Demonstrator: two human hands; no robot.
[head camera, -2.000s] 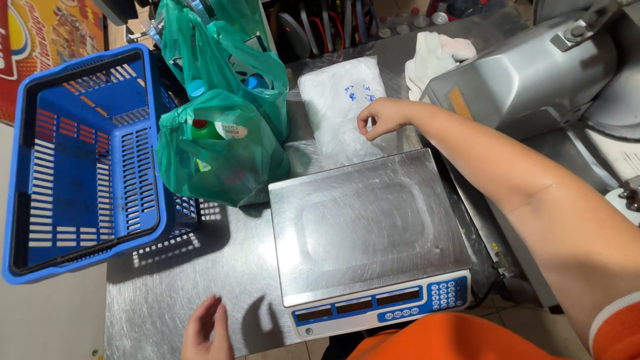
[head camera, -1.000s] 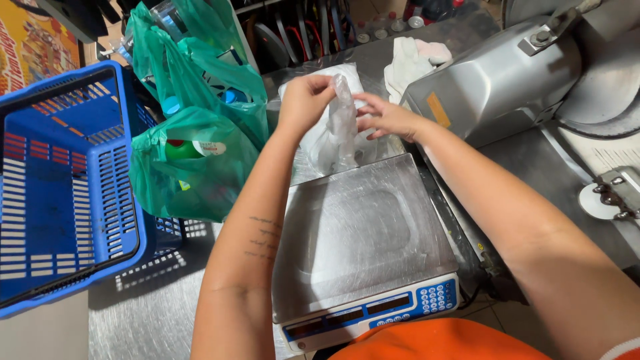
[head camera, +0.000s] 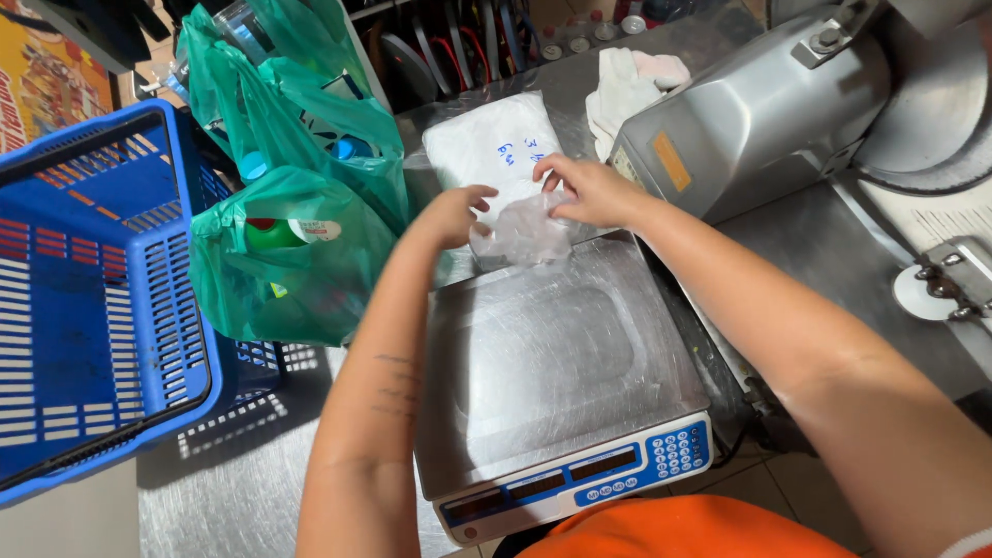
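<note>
A crumpled clear plastic bag (head camera: 531, 232) lies between my hands, at the far edge of the steel plate of a digital weighing scale (head camera: 542, 356). My right hand (head camera: 585, 190) has its fingertips on the bag's right side, thumb and fingers curled around the film. Beside the bag's left edge is my left hand (head camera: 453, 217), its fingers spread; whether they touch the film is unclear. Behind both hands lies a white wrapped package (head camera: 488, 139) with blue handwriting. Green plastic carrier bags (head camera: 294, 256) holding bottles stand left of my left forearm.
A blue shopping basket (head camera: 174, 256) is at the far left. A metal slicing machine (head camera: 744, 116) occupies the right side, with a white cloth (head camera: 620, 97) next to it. Several bottles and cans (head camera: 577, 43) stand beyond the steel counter (head camera: 232, 496).
Two seconds ago my left hand was near the scale's front left corner; it has moved up to the plastic bag. Since one second ago, the film has dropped from upright to a low crumple.
</note>
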